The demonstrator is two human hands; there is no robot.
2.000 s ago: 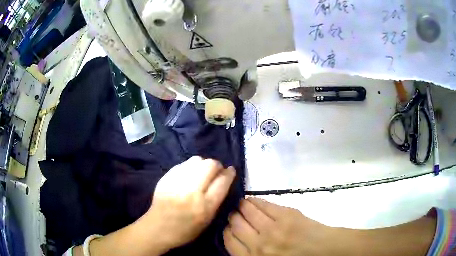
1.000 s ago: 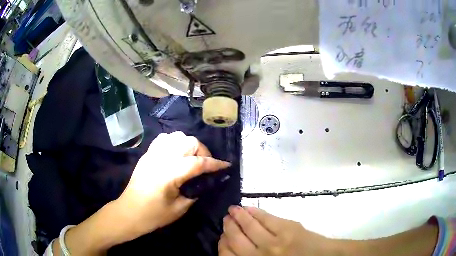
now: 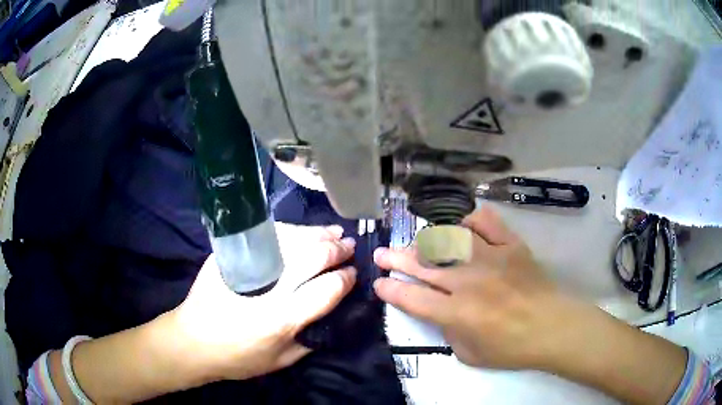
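A large dark navy garment piece (image 3: 103, 198) covers the left side and runs under the machine head (image 3: 324, 95). My left hand (image 3: 253, 304) lies on the cloth with its fingertips at the narrow edge strip (image 3: 366, 269), just in front of the presser foot (image 3: 366, 226). Some cloth is bunched under its fingers. My right hand (image 3: 491, 293) is on the other side of the strip, fingertips at the cloth's edge, partly behind the tension knob (image 3: 444, 245). The needle itself cannot be made out.
The machine lamp (image 3: 229, 166) hangs over my left hand. Thread snips (image 3: 546, 192) lie on the machine bed. Scissors (image 3: 643, 261) and a pen (image 3: 672, 273) lie at the right. A paper note (image 3: 677, 150) hangs at the upper right, near a white ribbed dial (image 3: 538, 59).
The camera view has shifted closer to the machine head. Both hands have moved up along the cloth's edge towards the presser foot. My left hand now lies flatter, partly under the lamp.
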